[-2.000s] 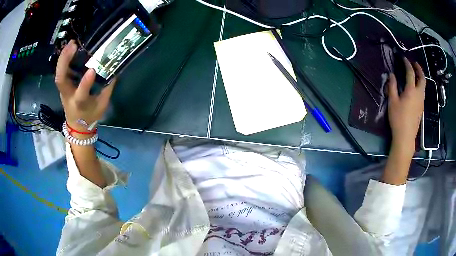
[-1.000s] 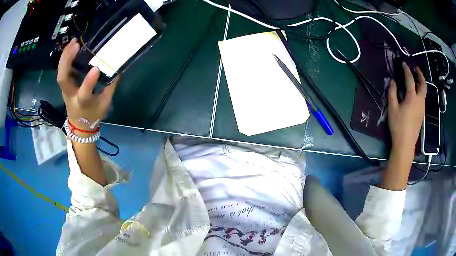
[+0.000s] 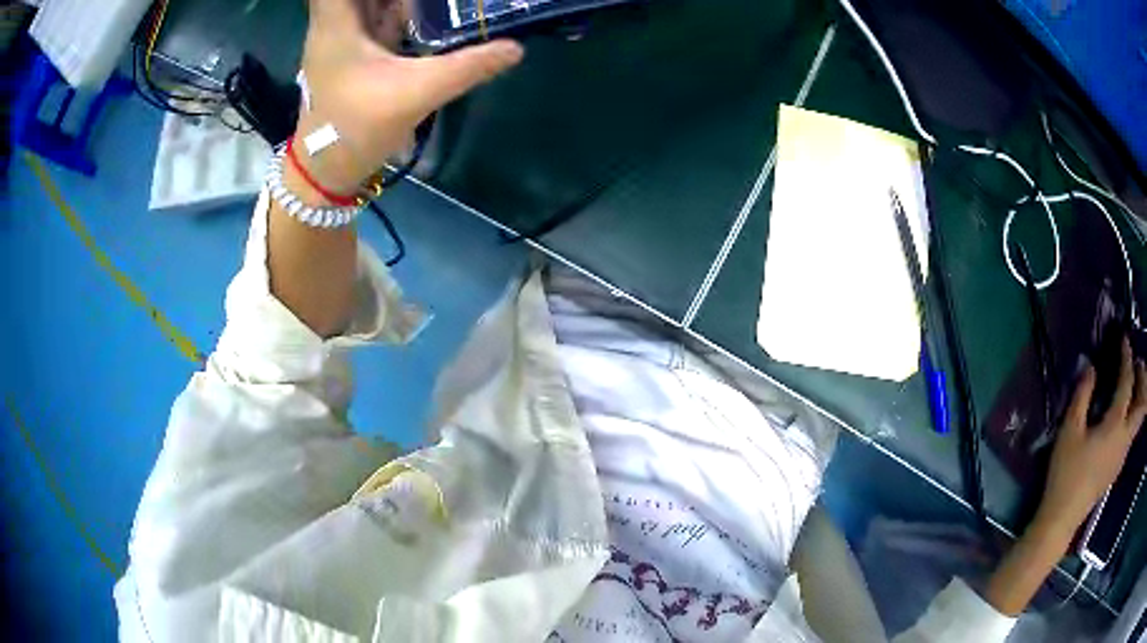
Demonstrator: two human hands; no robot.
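Note:
A black display unit point(image 3: 535, 18) is at the top edge, mostly cut off; a strip of its lit screen shows. My left hand point(image 3: 377, 94) is beside it, thumb stretched along its lower edge. The fingers are partly cut off, so its grip cannot be told. My right hand point(image 3: 1092, 440) is at the right edge, fingers over a dark computer mouse point(image 3: 1112, 367) that is mostly hidden. A pale paper pad point(image 3: 836, 251) lies on the green bench point(image 3: 629, 138), with a blue-ended pen point(image 3: 935, 377) across its right side.
A long black strap point(image 3: 958, 364) lies beside the pen. A looped white cable point(image 3: 1029, 201) is at the upper right, near a dark mat point(image 3: 1016, 408). A white-edged slab point(image 3: 1113, 521) lies beside my right hand. A white foam tray point(image 3: 201, 161) is below the bench's left end.
The view has turned: the pad, pen and right hand appear farther right, and the display unit is now mostly out at the top. My left thumb now stretches along the unit's edge.

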